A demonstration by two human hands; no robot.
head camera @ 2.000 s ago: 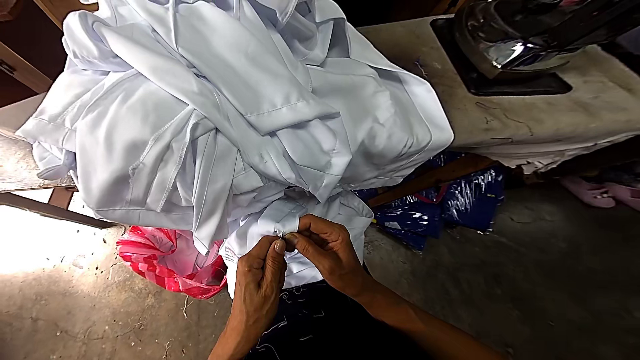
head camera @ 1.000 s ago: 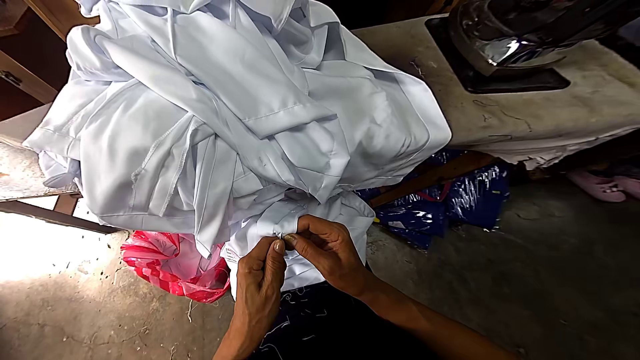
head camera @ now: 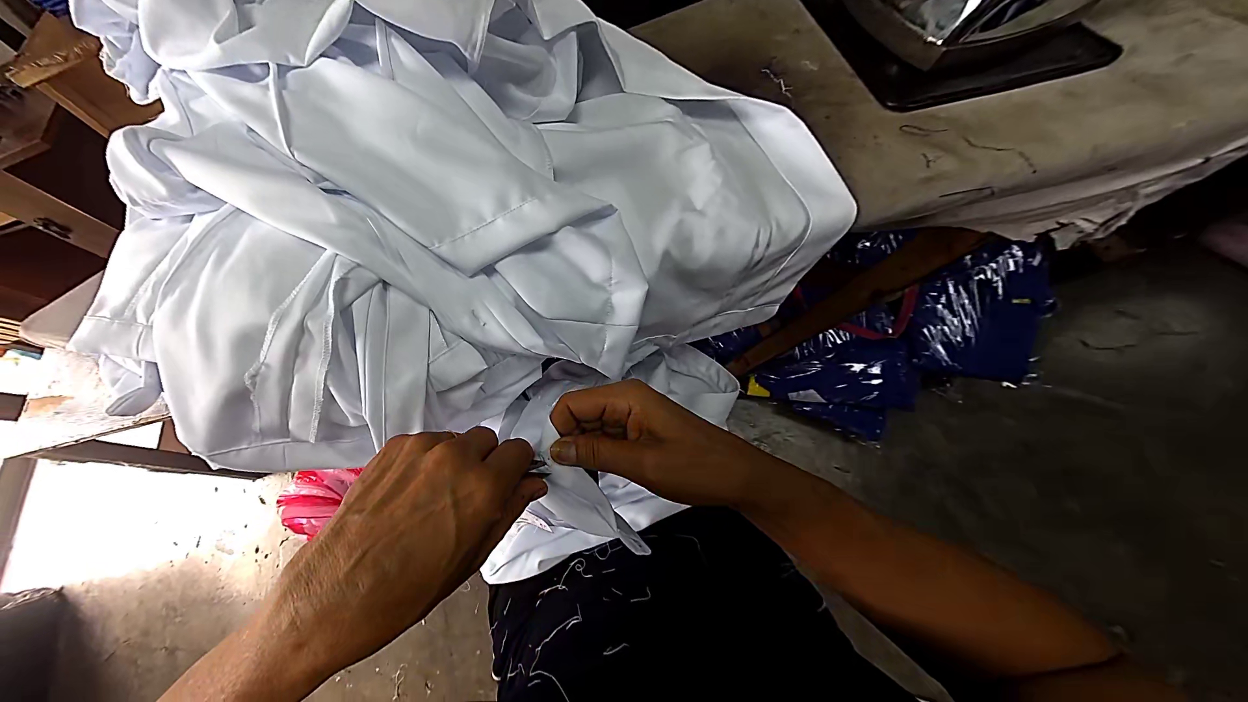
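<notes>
White fabric garments (head camera: 468, 224) lie heaped and hang over the table edge in front of me. Below the heap, a portion of white cloth (head camera: 575, 507) lies over my lap. My left hand (head camera: 429, 517) has its fingers closed near a small dark metallic item (head camera: 538, 466) at the cloth; what kind it is cannot be made out. My right hand (head camera: 643, 439) pinches the white cloth between thumb and bent forefinger, close beside the left fingertips.
A dark metal base plate (head camera: 994, 73) with a shiny appliance stands on the cloth-covered table (head camera: 985, 156). Blue plastic-wrapped packs (head camera: 975, 312) lie beneath by a wooden bar (head camera: 868, 292). A red and white plastic bag (head camera: 317, 499) is on the floor at left. Loose threads cling to dark clothing (head camera: 624, 604).
The fingertips, touching in the earlier frames, are now slightly apart. My left hand has turned so its back faces up, and it covers part of the red bag.
</notes>
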